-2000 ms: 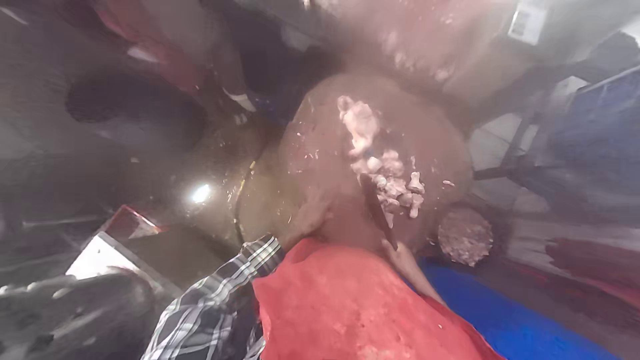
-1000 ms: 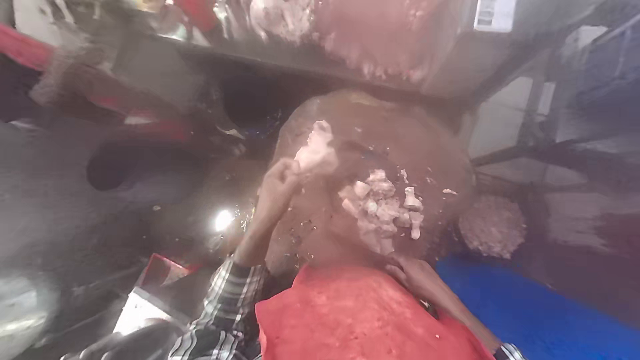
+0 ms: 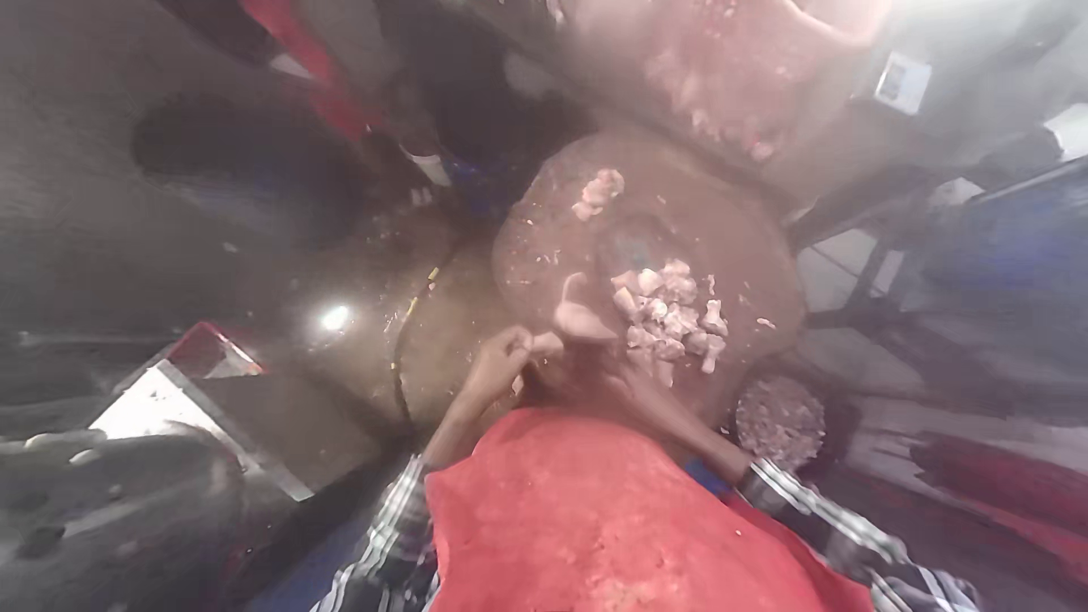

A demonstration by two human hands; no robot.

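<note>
My left hand [image 3: 503,359] is closed on the end of a pale piece of meat [image 3: 546,343] at the near left edge of a round chopping block [image 3: 748,246]. My right hand [image 3: 625,382] lies low over the block's near edge, blurred; whether it holds something I cannot tell. Just beyond the hands is a pale, pointed piece of meat [image 3: 583,321] with a thin curved strip. To its right lies a heap of chopped meat pieces [image 3: 671,310], some with bone ends. A smaller piece of meat [image 3: 598,193] lies at the far left of the block.
A round container of small meat bits [image 3: 780,421] stands right of the block. Beyond the block, a large mass of meat [image 3: 722,68] lies on a counter. A brown round surface with a yellow-marked band [image 3: 412,310] is at left. A red apron [image 3: 629,518] covers my front.
My left hand has moved back toward me from the block's far left, where it touched a pale piece of meat. The pale pointed piece now lies near my hands.
</note>
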